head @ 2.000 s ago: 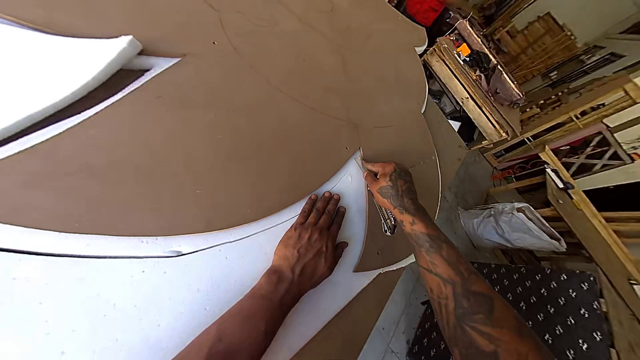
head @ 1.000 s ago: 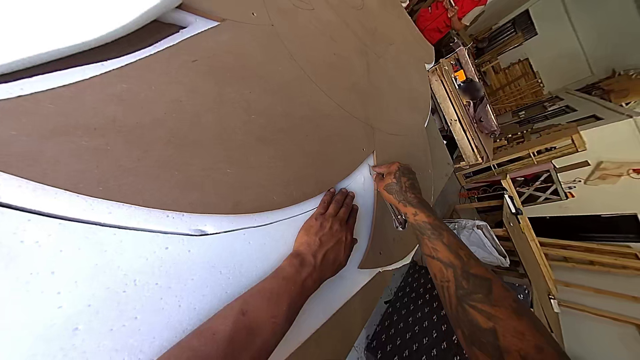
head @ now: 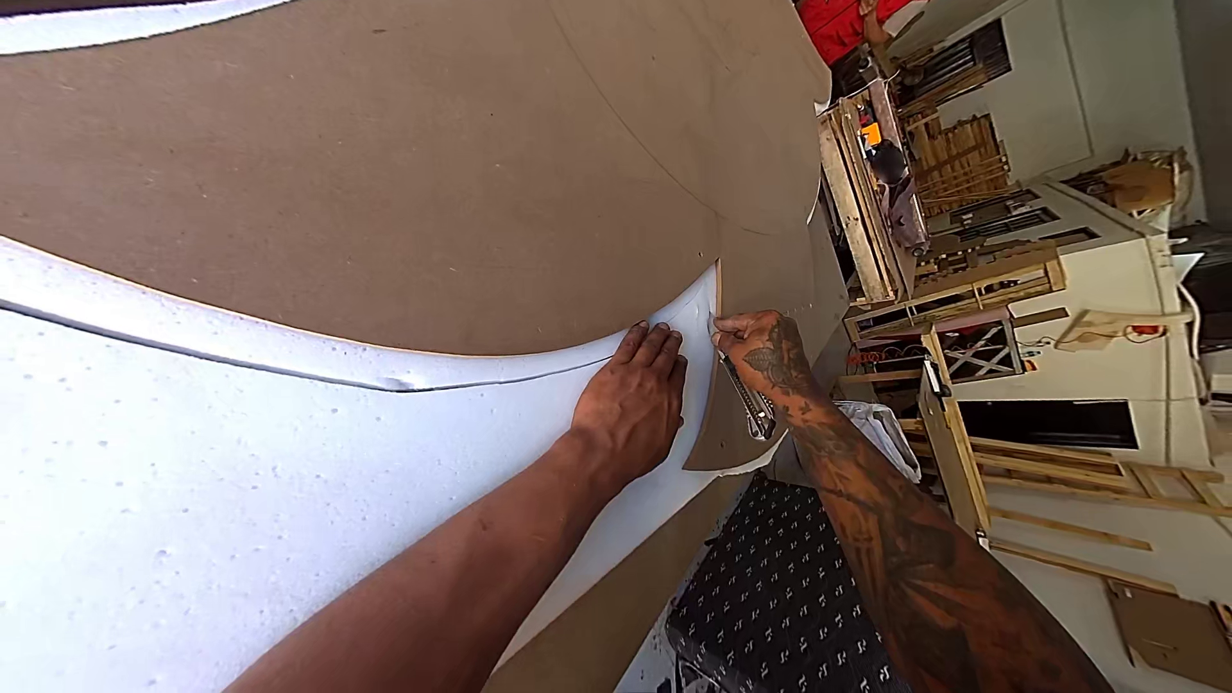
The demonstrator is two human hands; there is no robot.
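My left hand lies flat on a white foam sheet, its fingertips at a dark cut line that curves along the sheet. To its right, my right hand is closed at the pointed foam tip, by the edge of a brown board. A metal utility knife shows below that hand, apparently held in it; the grip and the blade end are hidden. The foam lies against the board's curved edge, and a thin pencil line arcs across the board.
A black patterned cover is below the board's near edge. A white sack and wooden frames stand to the right. A wooden bench with items is farther back, near a person in red.
The view has shifted, so less of the upper foam piece shows. My left hand stays on the foam, and my right hand remains around the pointed tip.
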